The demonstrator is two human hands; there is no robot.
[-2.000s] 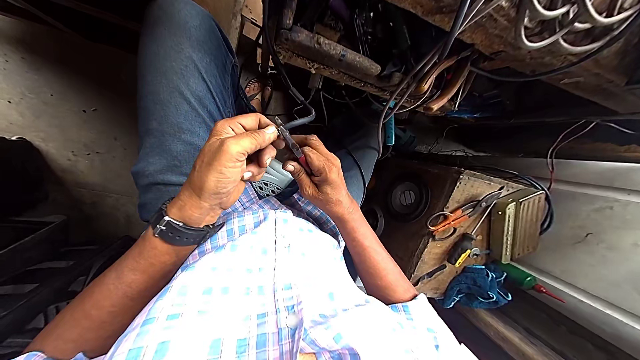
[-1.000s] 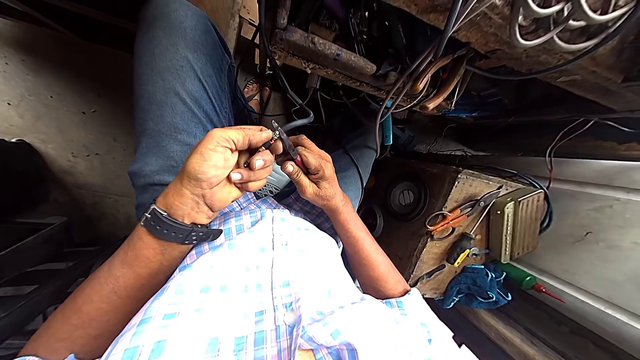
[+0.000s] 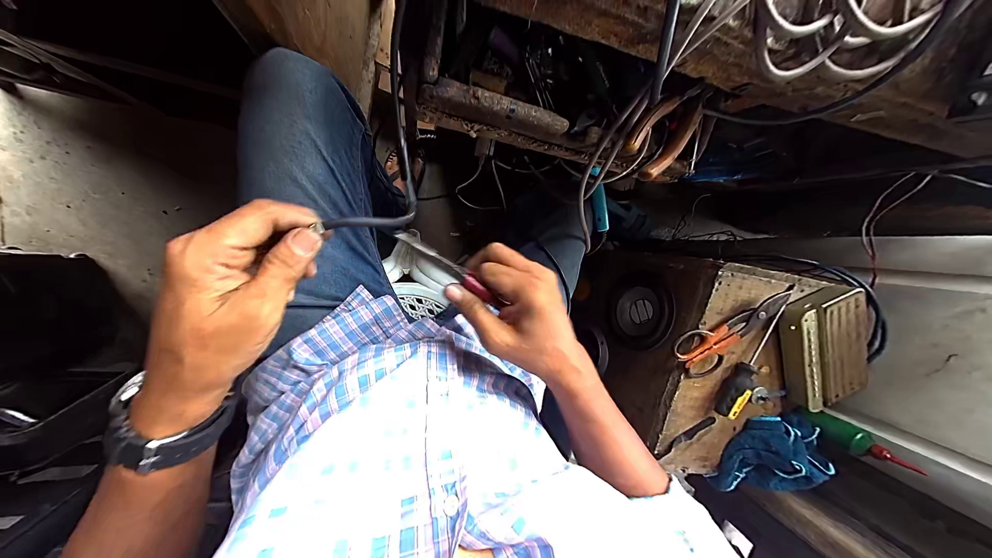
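Between the thumb and forefinger of my left hand [image 3: 232, 302] is the end of a dark cable [image 3: 372, 222], which bends upward and runs to the top of the view. A wristwatch [image 3: 167, 442] with a dark strap is on my left wrist. My right hand [image 3: 519, 310] is closed around a red-handled tool [image 3: 482, 288] with a narrow metal front [image 3: 430, 254] pointing up and left, near the cable but apart from it. Whether this tool is a knife or pliers cannot be told. Both hands are above my lap.
On a wooden speaker box [image 3: 690, 403] at right lie orange-handled scissors [image 3: 717, 345], a screwdriver [image 3: 738, 387] and a blue cloth [image 3: 771, 453]. Beside them are a ribbed metal box [image 3: 825, 349] and a green tube [image 3: 841, 430]. Coiled cables [image 3: 798, 74] hang at upper right.
My hands were close together at the tool; now they are apart, the left one further left with the cable end stretched out from its fingers. The view has shifted.
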